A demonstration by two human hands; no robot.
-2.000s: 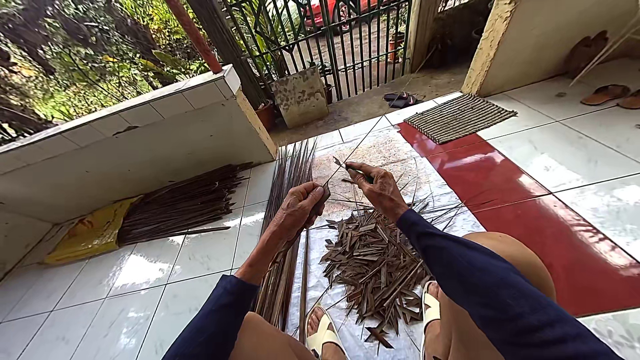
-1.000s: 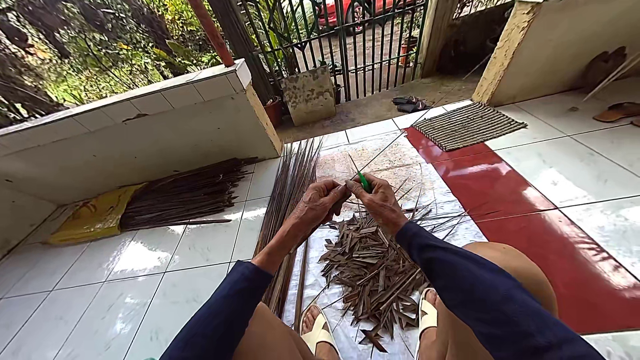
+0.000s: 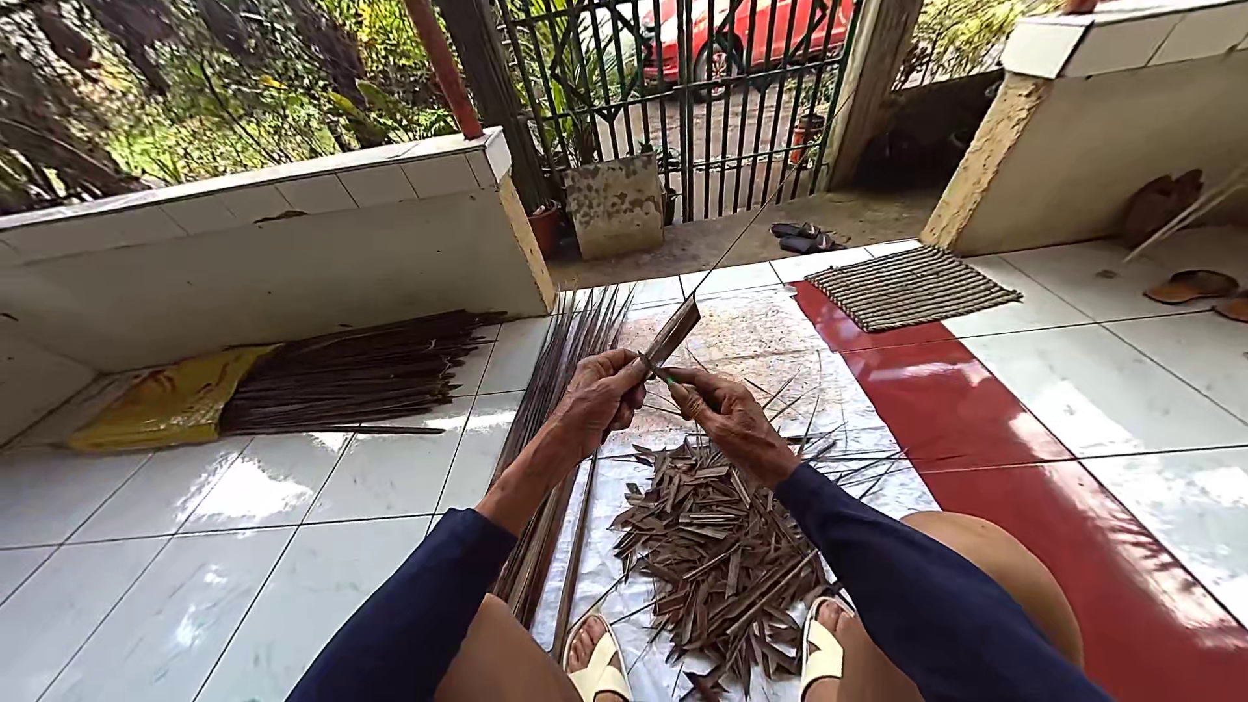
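Observation:
My left hand (image 3: 606, 398) is closed around a dried brown palm leaflet (image 3: 675, 330), whose cut end points up and away; a long thin midrib (image 3: 746, 229) extends beyond it toward the gate. My right hand (image 3: 726, 409) grips a small knife (image 3: 658, 369) with a green handle, mostly hidden by the fingers, its blade against the leaflet beside my left fingers. Below both hands lies a heap of short brown leaf pieces (image 3: 717, 556) on a white sheet (image 3: 604, 565). Long dried leaflets (image 3: 536, 439) lie in a bundle left of the heap.
Another leaflet bundle (image 3: 341, 380) lies partly in a yellow sack (image 3: 161, 405) by the low wall (image 3: 292, 263). Ahead are a striped mat (image 3: 912, 288), dark slippers (image 3: 804, 237) and a metal gate (image 3: 682, 127). My sandalled feet flank the heap.
A broad leaflet piece now stands up from my left hand, where one second ago only thin strands showed. The green handle, plain then, is now mostly covered by my right fingers.

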